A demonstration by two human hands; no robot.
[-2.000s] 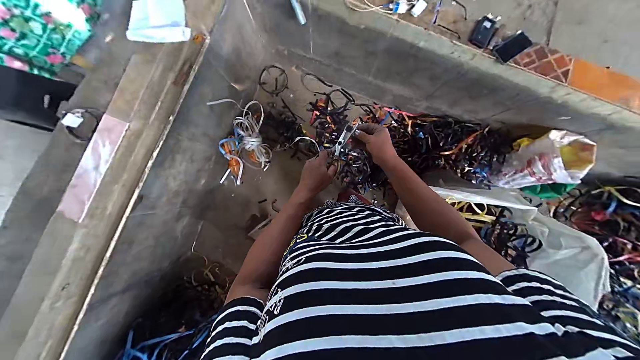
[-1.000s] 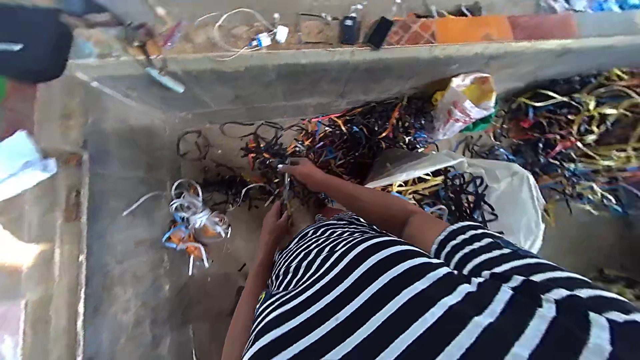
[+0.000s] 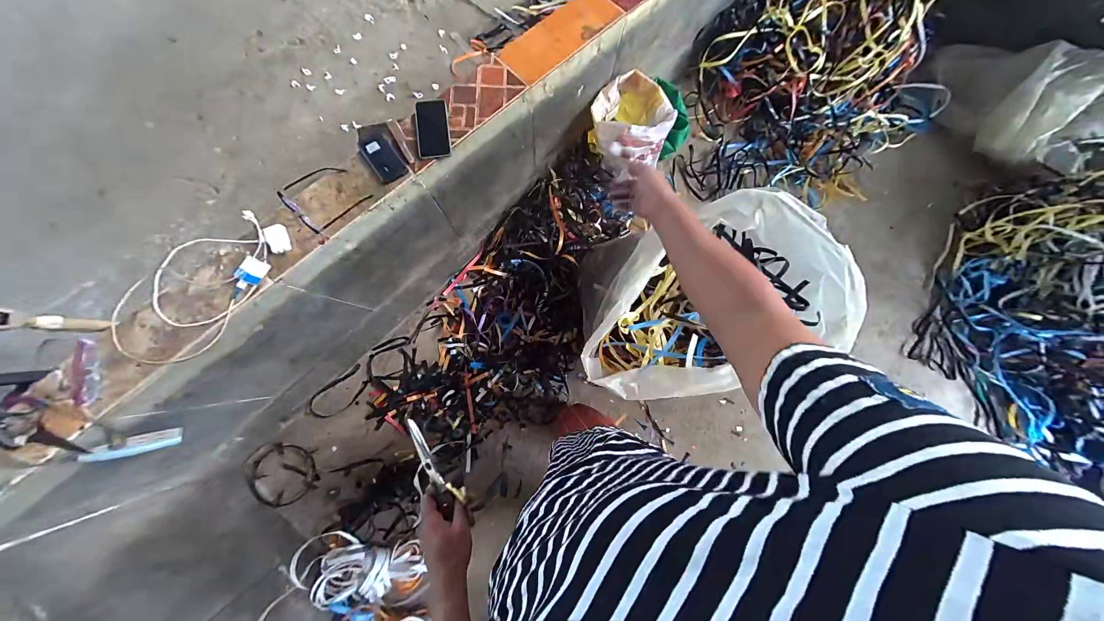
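My left hand (image 3: 446, 528) grips a long metal hand tool (image 3: 424, 448), with its tip pointing away over a heap of mixed cut straps (image 3: 517, 302), mostly black. My right arm stretches out far ahead. At its end my right hand (image 3: 636, 188) is at the lower part of a small white plastic bag (image 3: 636, 121) with red print and a yellow inside. Blur hides its fingers, so whether it grips the bag cannot be told. Beneath my right forearm, a large translucent sack (image 3: 841, 276) holds yellow, blue and black straps. White coiled straps (image 3: 366, 573) lie beside my left hand.
A low concrete wall (image 3: 362, 259) runs diagonally along the left. On its ledge are a phone (image 3: 432, 129), a dark case (image 3: 382, 155), eyeglasses (image 3: 302, 211), a white charger cable (image 3: 164, 285) and a light-blue-handled tool (image 3: 134, 444). More strap heaps (image 3: 1026, 319) lie at the right.
My right hand has left the spot near my left hand and moved out to the small bag. My left hand now holds the tool apart from it. The view has turned.
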